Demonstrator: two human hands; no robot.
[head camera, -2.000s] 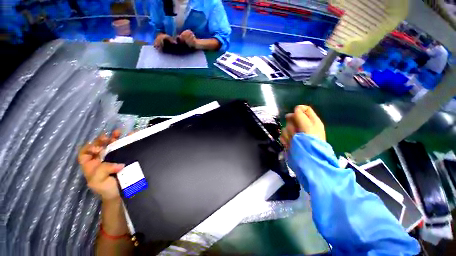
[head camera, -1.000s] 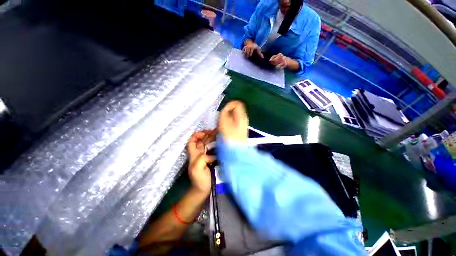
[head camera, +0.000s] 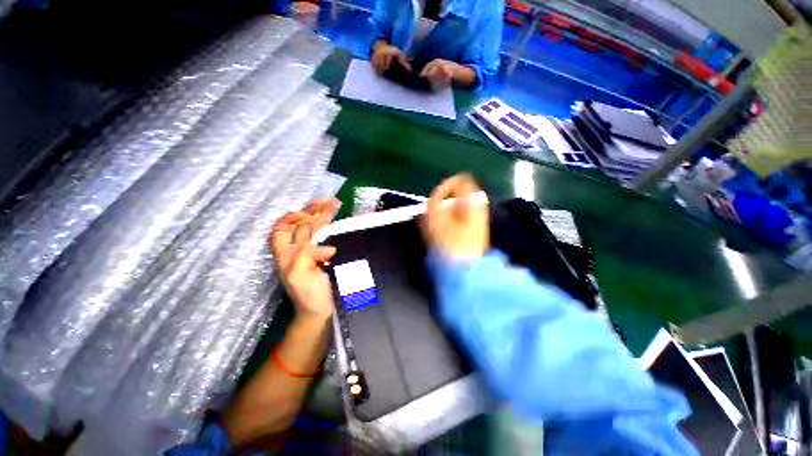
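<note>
A black panel (head camera: 401, 321) lies before me on the green bench, with brass studs (head camera: 354, 384) near its lower left corner. A white label with a blue lower band (head camera: 357, 285) is near its upper left corner. A thin white strip (head camera: 378, 219) runs along the panel's far edge. My left hand (head camera: 303, 254) holds the panel's upper left corner and the strip's left end. My right hand (head camera: 458, 218) is slightly blurred and closed on the strip farther right. My right sleeve hides part of the panel.
A tall stack of bubble wrap (head camera: 187, 223) fills the left side. A person in blue (head camera: 436, 44) works across the bench on a white sheet (head camera: 398, 92). Die-cut sheets (head camera: 504, 123) and dark panels (head camera: 623, 134) lie beyond. More panels (head camera: 703, 392) lie at lower right.
My right hand has moved right along the far edge from beside my left hand, uncovering the label and strip. The view has shifted, and the panel appears farther left.
</note>
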